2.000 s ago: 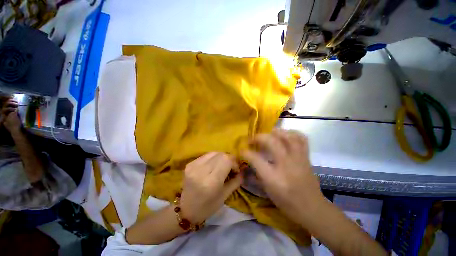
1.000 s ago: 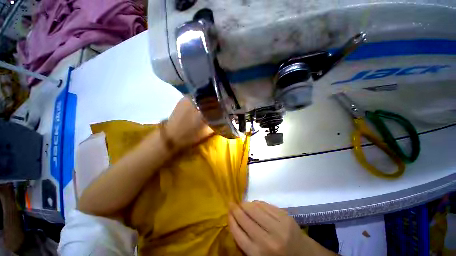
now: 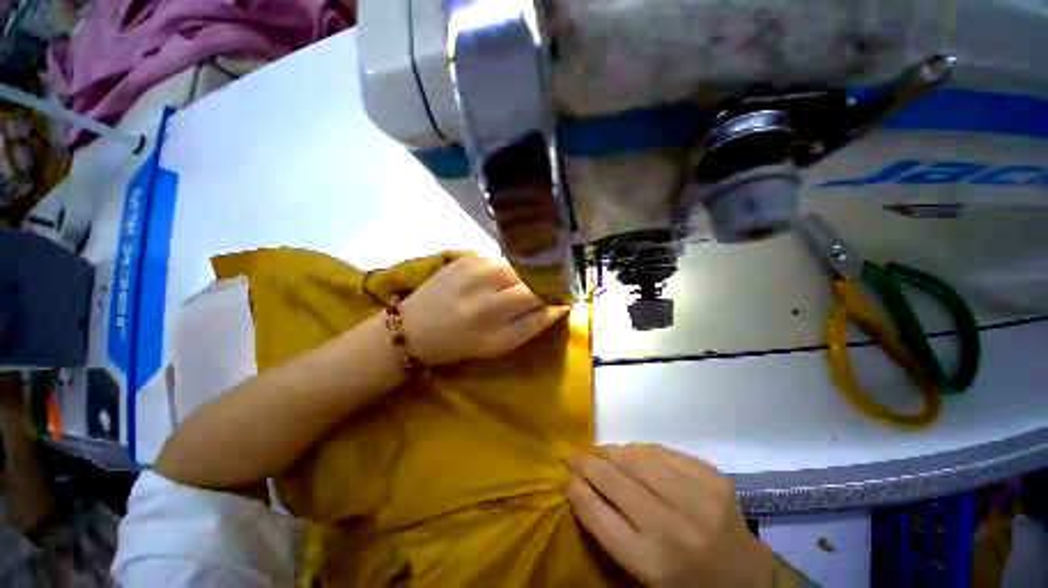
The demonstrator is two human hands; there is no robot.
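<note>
The mustard fabric point(image 3: 460, 436) lies on the white table, its straight right edge running down from the needle area, which is largely hidden behind the chrome guard point(image 3: 519, 172). My left hand point(image 3: 477, 310) lies on the fabric just left of the needle area, fingertips near the lit edge. My right hand point(image 3: 661, 511) pinches the fabric's right edge nearer to me. White fabric point(image 3: 216, 345) shows at the left under the mustard piece. The sewing machine point(image 3: 644, 69) stands above the work.
Scissors point(image 3: 885, 333) with yellow and green handles lie right of the machine foot area. A grey box point(image 3: 44, 299) stands at the left beside the blue label point(image 3: 140, 276). Pink cloth point(image 3: 184, 40) lies behind. The ruler-marked table edge point(image 3: 850, 488) is at the lower right.
The fabric has moved up under the machine head from its earlier place. Over the last second my left hand has come down out from behind the chrome guard, and the fabric edge lies flatter.
</note>
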